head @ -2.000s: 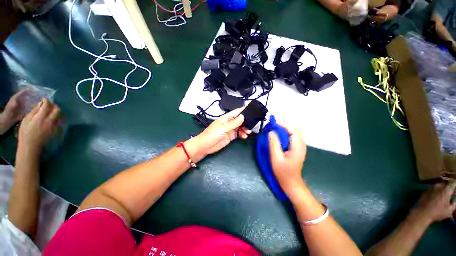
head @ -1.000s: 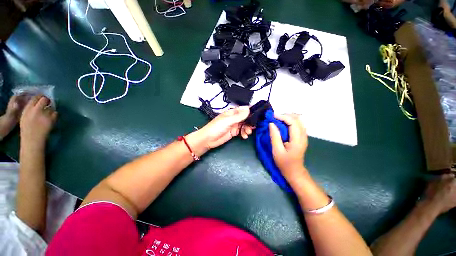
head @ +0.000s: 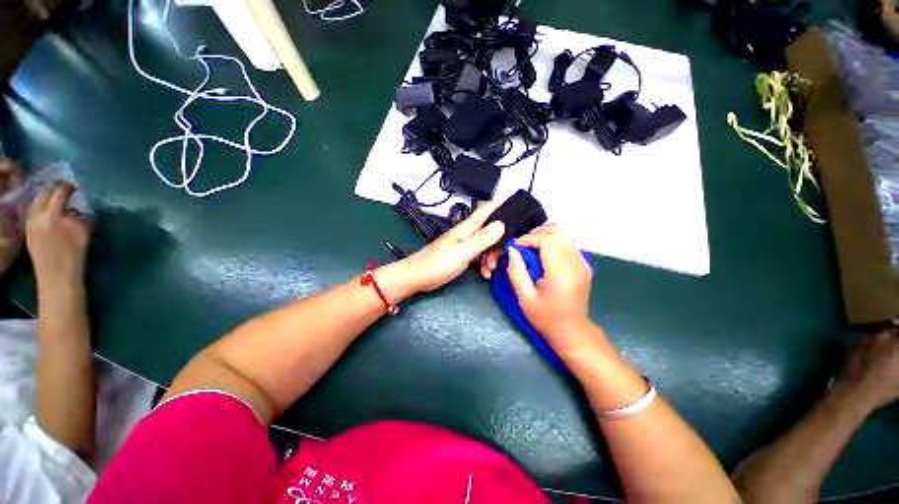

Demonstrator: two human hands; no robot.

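Note:
My left hand [head: 459, 250] holds a small black power adapter [head: 518, 214] at the near edge of the white boards [head: 631, 212]. Its black cord hangs bundled beside the hand, with a loose plug end to the left. My right hand [head: 557, 285] grips a bright blue cloth [head: 519, 295] close against the adapter's near side. The fingers and cloth hide where they meet it. A heap of black adapters [head: 473, 123] with tangled cords lies on the left board, and a few more adapters [head: 582, 98] lie on the right board.
A looped white cord [head: 184, 138] and a pale shelf leg [head: 283, 49] are at the left. Yellow strings [head: 779, 138] and a long brown carton [head: 843, 187] of clear-wrapped items are at the right. Other people's hands [head: 57, 231] show at both sides of the green table.
The adapter in my left hand is turned to a different angle. My right hand and the cloth have moved slightly left, closer to my left fingers. The view has shifted a little.

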